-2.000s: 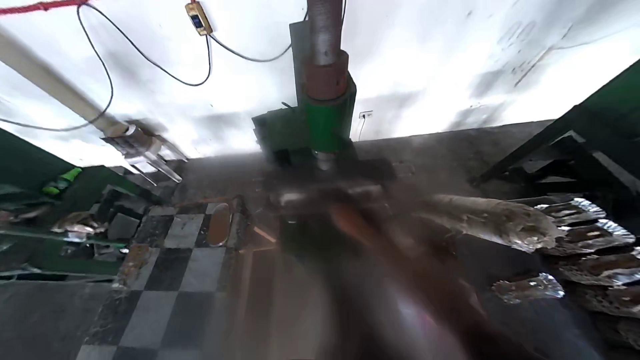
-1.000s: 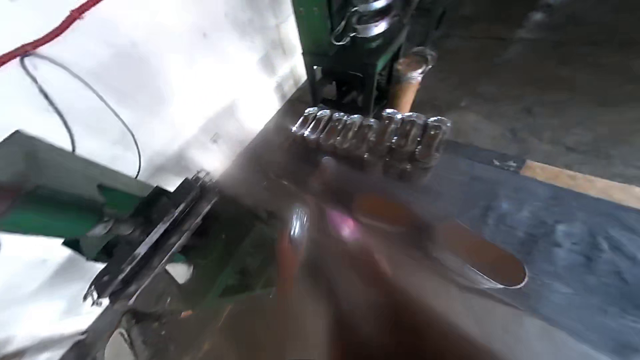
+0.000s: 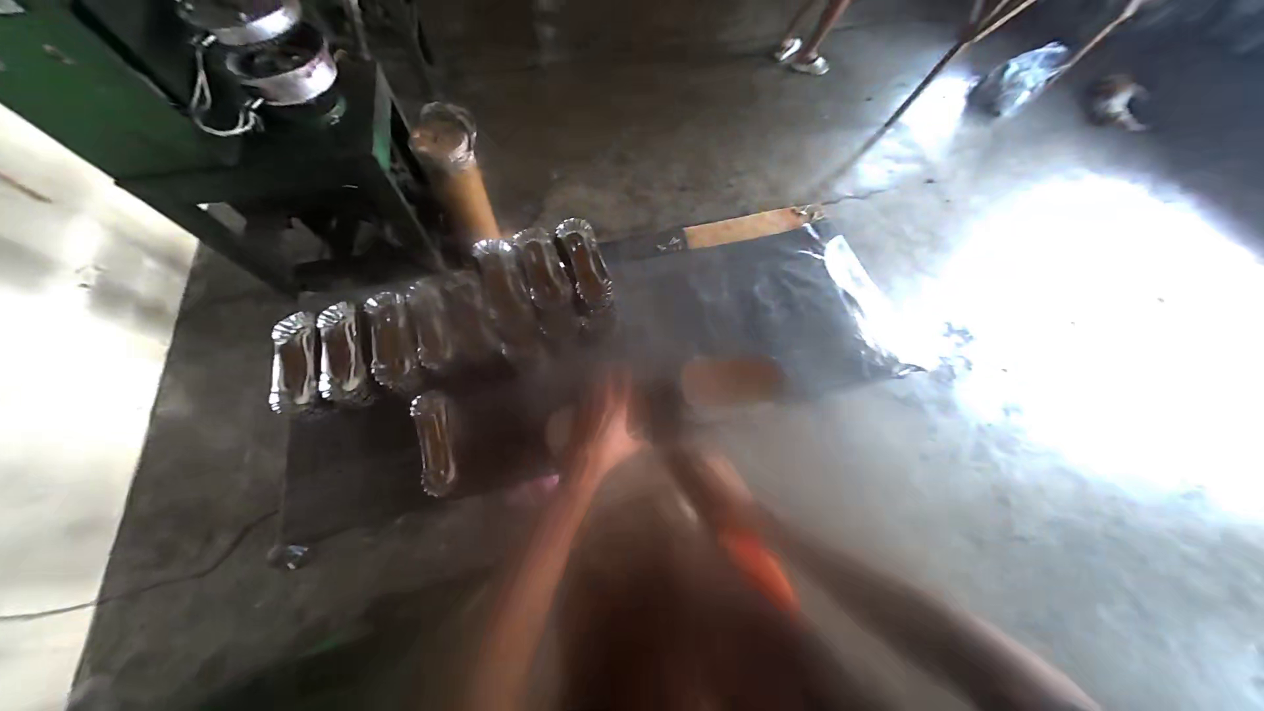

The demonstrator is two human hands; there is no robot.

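Observation:
My left hand (image 3: 610, 425) reaches over the low dark work surface (image 3: 721, 296); it is blurred, and what it holds cannot be made out. Close beside it on the right, my right hand (image 3: 691, 444) is also blurred, near a brown oval piece (image 3: 733, 381) at the surface's near edge. Beyond and left of my hands, several clear plastic-like trays with brown contents (image 3: 393, 341) stand in a row. One similar tray (image 3: 434, 442) lies apart, nearer to me.
A green metal machine frame (image 3: 326, 188) with round metal parts stands at the upper left. Beside it is a brown cylinder with a clear wrapped top (image 3: 459, 178). A person's feet (image 3: 802, 57) show at the top. A cable (image 3: 197, 573) runs along the floor at left.
The view has swung far to the right, from the wall and the green machine to the low surface with the trays. Both hands are now over that surface.

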